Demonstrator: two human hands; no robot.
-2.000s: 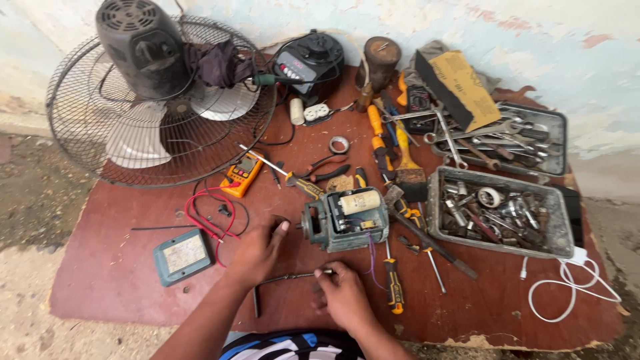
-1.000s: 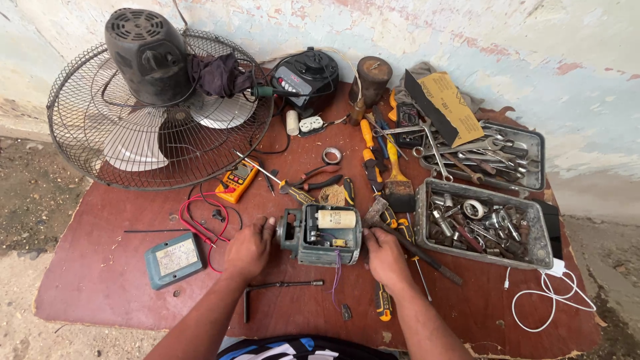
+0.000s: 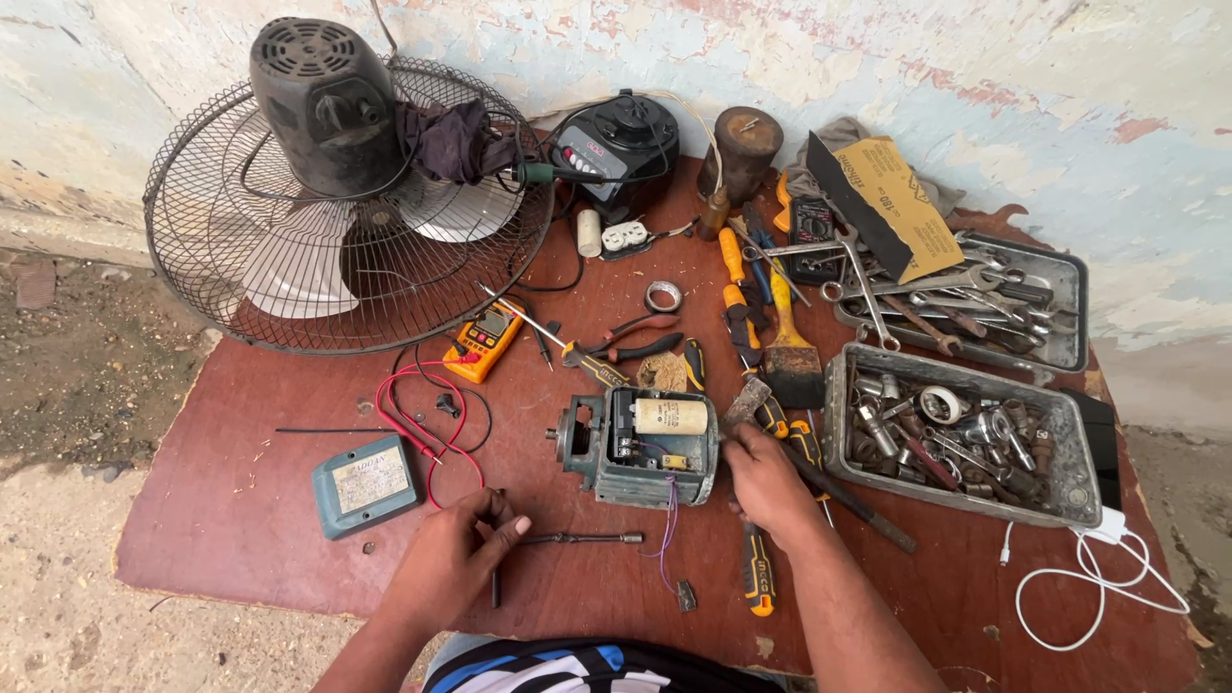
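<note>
An electric motor [image 3: 654,448] with its terminal box uncovered lies at the middle of the table, showing a cylindrical capacitor [image 3: 671,417] and a terminal block. Purple wires [image 3: 671,520] hang from its front. My left hand [image 3: 476,544] is at a dark T-shaped socket wrench [image 3: 587,537] in front of the motor, its fingers on the handle's far end. My right hand [image 3: 765,481] is beside the motor's right end, near the hammer head [image 3: 746,402]; its fingertips are partly hidden, so its grip is unclear. The blue-green box cover [image 3: 366,485] lies to the left.
A fan [image 3: 346,202] stands at back left, near an orange multimeter [image 3: 486,339] with red and black leads. Pliers [image 3: 640,339], screwdrivers [image 3: 757,570] and a brush [image 3: 792,361] lie around the motor. Metal trays hold sockets [image 3: 962,500] and wrenches [image 3: 1068,356]. A white cable [image 3: 1088,577] lies at right.
My left hand has left the motor's left end and come down to the socket wrench. My right hand remains by the motor's right end.
</note>
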